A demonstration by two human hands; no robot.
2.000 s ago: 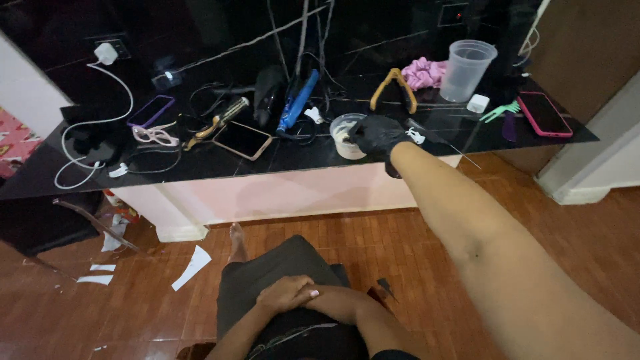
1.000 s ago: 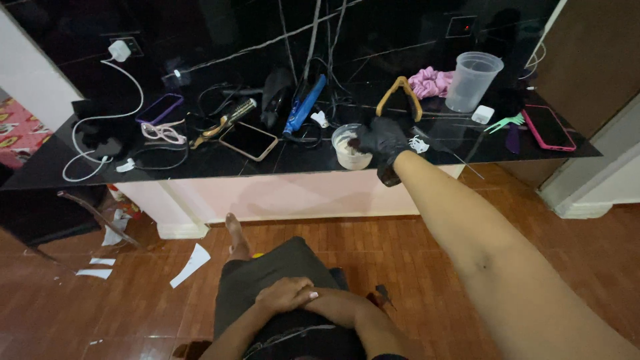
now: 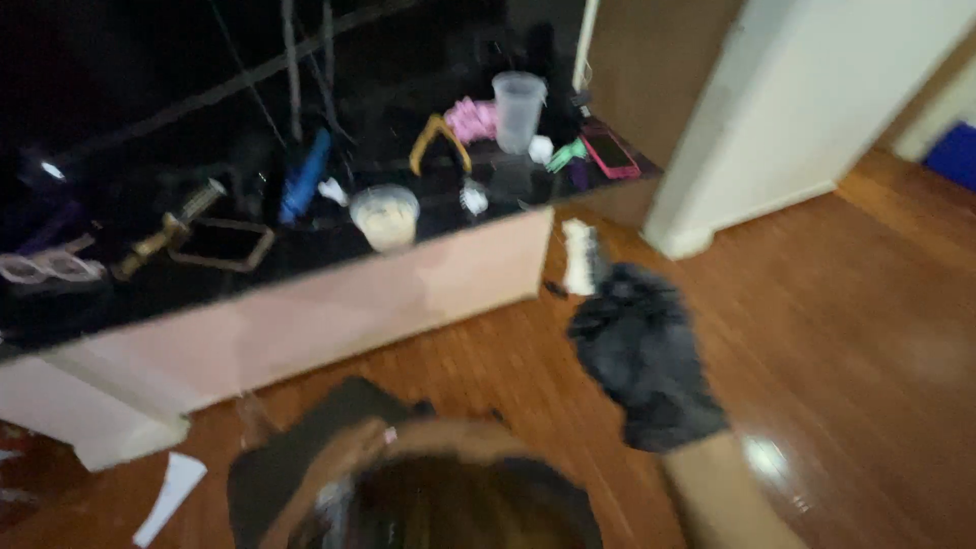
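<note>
My right hand (image 3: pixel 648 354), in a black glove, is raised over the floor area right of the seated person. Its fingers are closed around what looks like a tint brush (image 3: pixel 583 258), its bristles covered in white cream; blur hides the handle. A clear plastic cup of off-white cream (image 3: pixel 386 217) stands at the counter's front edge, left of and apart from my hand. Below, the seated person's dark hair (image 3: pixel 473 499) shows at the bottom, with a silvery strip (image 3: pixel 333 499), perhaps foil, at its left. My left hand is out of view.
The black counter (image 3: pixel 305 267) holds a phone (image 3: pixel 221 244), a blue styling tool (image 3: pixel 305 177), a yellow clip (image 3: pixel 438 141), a pink scrunchie (image 3: pixel 473 120), a tall plastic cup (image 3: pixel 518 114) and a pink-cased phone (image 3: pixel 610 155). A white pillar (image 3: pixel 785 114) rises at the right.
My right hand has left the cream cup and come back toward me, with the cream-covered brush now showing. The view has swung right and tilted, bringing the seated person's hair into sight.
</note>
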